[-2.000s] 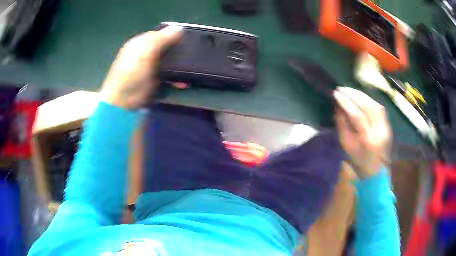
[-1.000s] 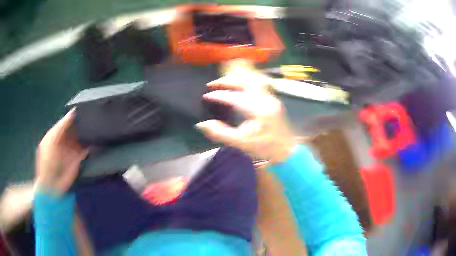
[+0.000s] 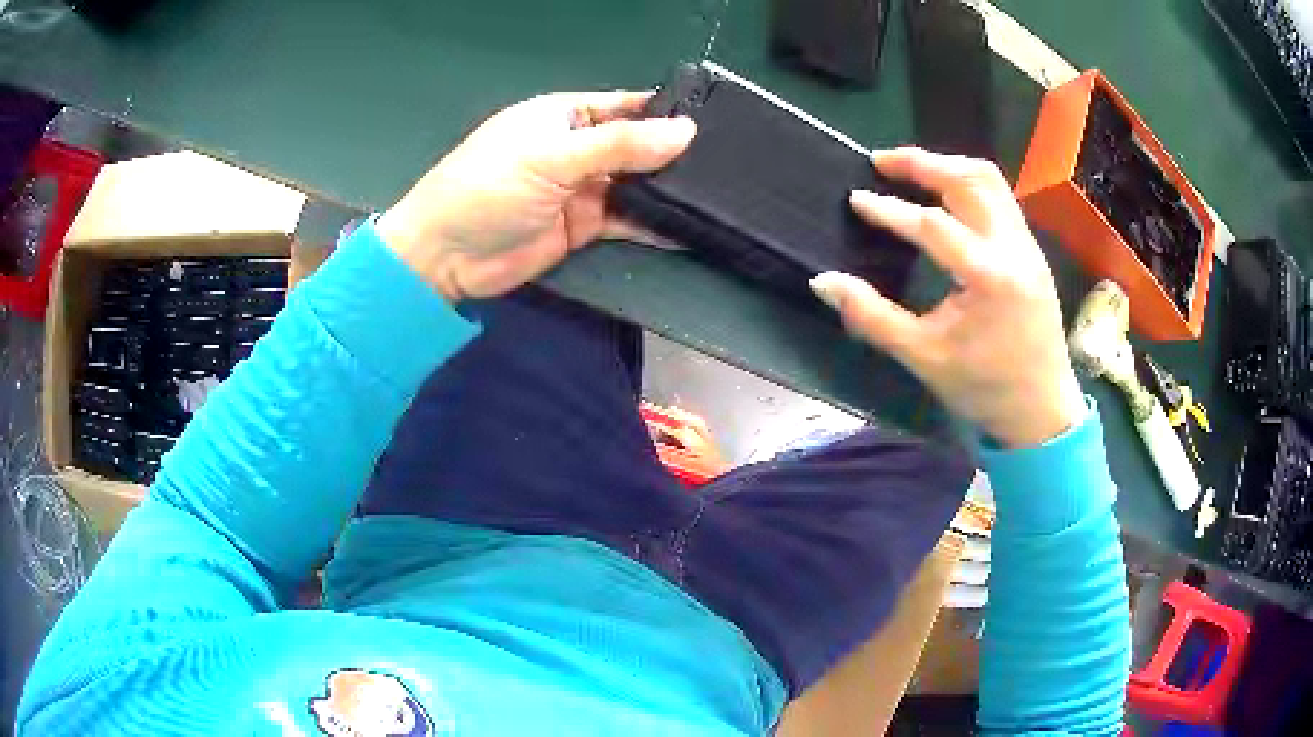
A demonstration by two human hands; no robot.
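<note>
A black box-shaped unit (image 3: 785, 187) is held tilted above the bench's front edge, with a plain dark face up and a pale strip along its far edge. My left hand (image 3: 526, 187) grips its left end, thumb on top near a small round detail. My right hand (image 3: 965, 274) is at its right end, with the thumb and fingertips on the dark face and far edge. The underside of the unit is hidden.
The green bench (image 3: 360, 87) holds black flat pieces (image 3: 828, 36) at the back, an orange parts box (image 3: 1123, 202), a mallet (image 3: 1138, 389), yellow-handled cutters (image 3: 1184, 396) and black units (image 3: 1267, 331) at right. A carton (image 3: 180, 202) of black units stands at left; a red stool (image 3: 1195, 648) is lower right.
My right hand has moved from beside the unit onto its right end. The unit now shows a plain dark face instead of the marked one seen two seconds ago. The view has swung.
</note>
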